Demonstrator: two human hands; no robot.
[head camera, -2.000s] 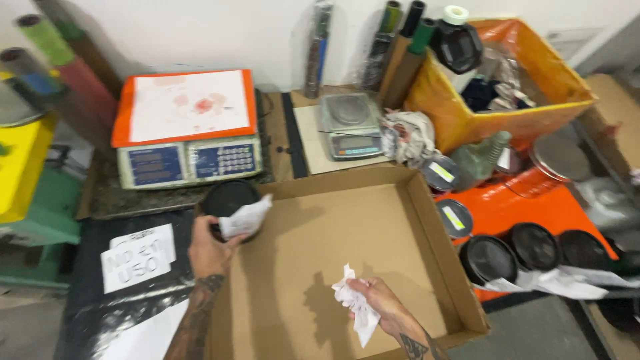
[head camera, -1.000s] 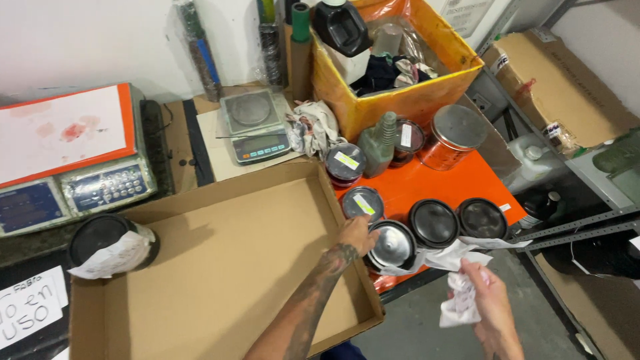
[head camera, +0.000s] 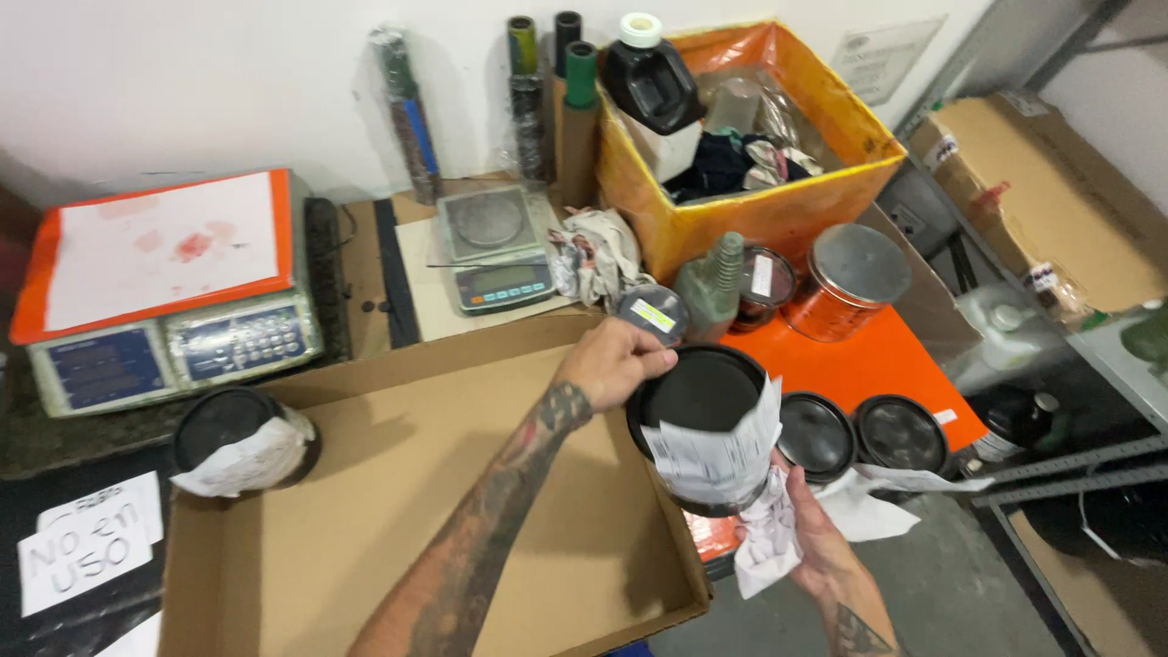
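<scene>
My left hand (head camera: 620, 365) grips the rim of a black-lidded can (head camera: 707, 392) with a printed paper on its side. The can is raised and tilted above the right edge of the cardboard tray (head camera: 438, 493). My right hand (head camera: 817, 529) holds a crumpled white paper (head camera: 768, 538) against the can's lower side; its fingertips are partly hidden. Another black-lidded can (head camera: 239, 438) with paper on it rests at the tray's left corner. Two more black lids (head camera: 815, 436) lie to the right, on or beside the orange sheet (head camera: 821, 365).
Behind the tray stand a small digital scale (head camera: 497, 246), a crumpled rag (head camera: 598, 255), a green plastic bottle (head camera: 716, 287) and a red can (head camera: 849, 283). A larger scale (head camera: 173, 283) is at the left, a yellow box (head camera: 748, 210) at the back, metal shelving (head camera: 1113, 374) at the right.
My left hand has taken hold of a can near the orange sheet and lifted it towards the tray. My right hand has brought the crumpled paper against this can.
</scene>
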